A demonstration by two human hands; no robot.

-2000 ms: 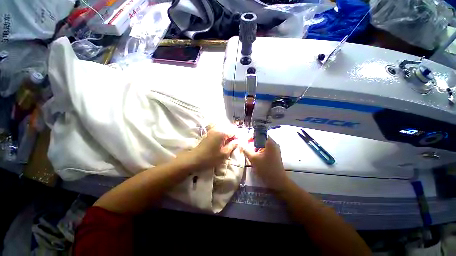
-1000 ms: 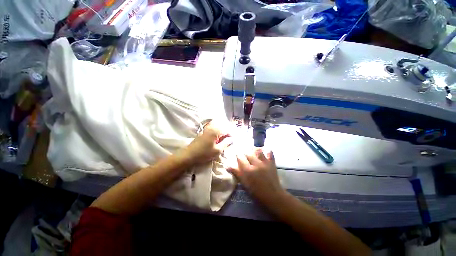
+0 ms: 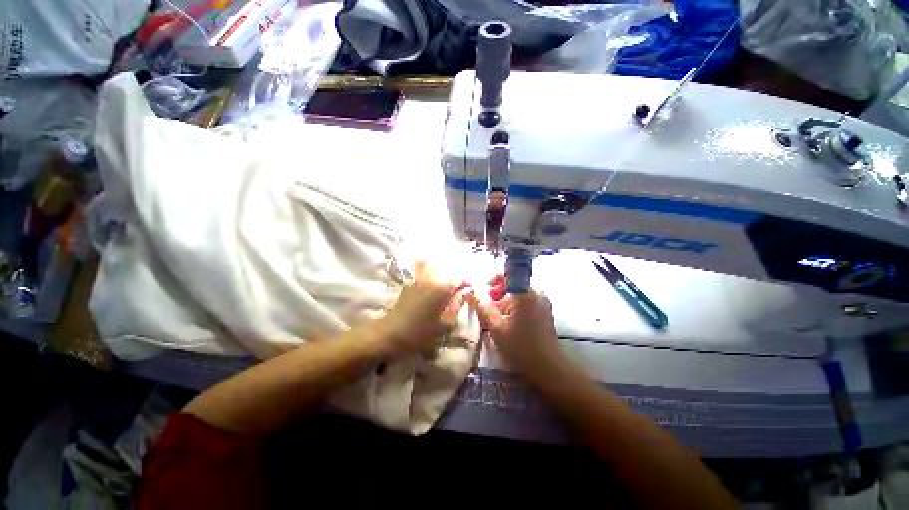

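A cream garment (image 3: 219,229) lies heaped on the table left of the needle, its near end hanging at the table's front edge. My left hand (image 3: 424,309) grips the cloth just left of the needle area. My right hand (image 3: 518,324) is at the needle area with its fingertips on the cloth edge, close to my left fingertips. The white sewing machine (image 3: 618,149) with a blue stripe stands to the right. Bright glare hides the presser foot and the cloth under it. Red shows at the fingertips; I cannot tell what it is.
Teal thread snips (image 3: 632,293) lie right of the needle. A dark smartphone (image 3: 353,106) lies behind the cloth. Plastic bags (image 3: 817,45), dark cloth (image 3: 399,35) and a blue bag (image 3: 678,38) crowd the back. The table's front edge (image 3: 618,403) runs below my hands.
My right hand, flatter on the cloth a second ago, has its fingers drawn in near the needle again. My left hand and the garment's near end have shifted slightly.
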